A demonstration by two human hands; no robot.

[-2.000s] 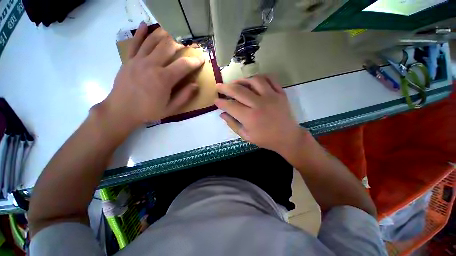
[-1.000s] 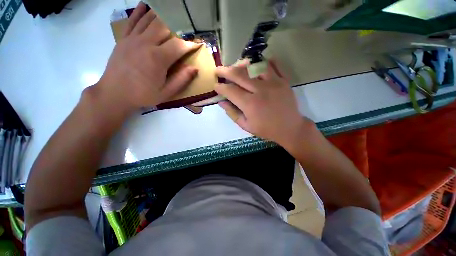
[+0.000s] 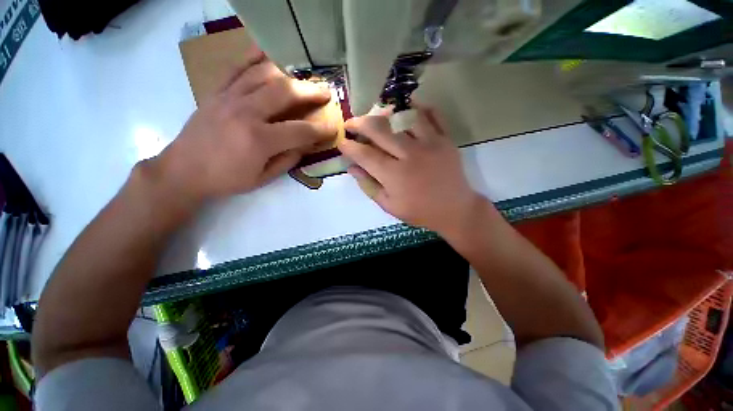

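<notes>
The tan card template (image 3: 210, 63) lies on the maroon pocket piece (image 3: 223, 25), which shows as a thin rim at the top and beside the presser foot. My left hand (image 3: 261, 120) lies over the template, fingertips close to the lit presser foot (image 3: 331, 80), hiding much of the card. My right hand (image 3: 414, 160) has its fingertips at the piece's right edge, just below the pale knob (image 3: 404, 120). Whether its fingers pinch the cloth is hard to see. A small tan curved edge (image 3: 307, 178) shows below my left hand. The needle itself is too small to tell.
The cream machine head (image 3: 386, 32) stands over the work. Green-handled snips (image 3: 665, 148) and pens lie in the right tray. Stacked grey-edged pieces (image 3: 22, 241) are at the left, dark cloth (image 3: 84, 14) at the far left. An orange crate (image 3: 698, 341) is below right.
The template and cloth have turned under the presser foot, their lower edge now mostly hidden. My left hand's fingers have drawn closer together near the foot. My right hand stays by the right edge.
</notes>
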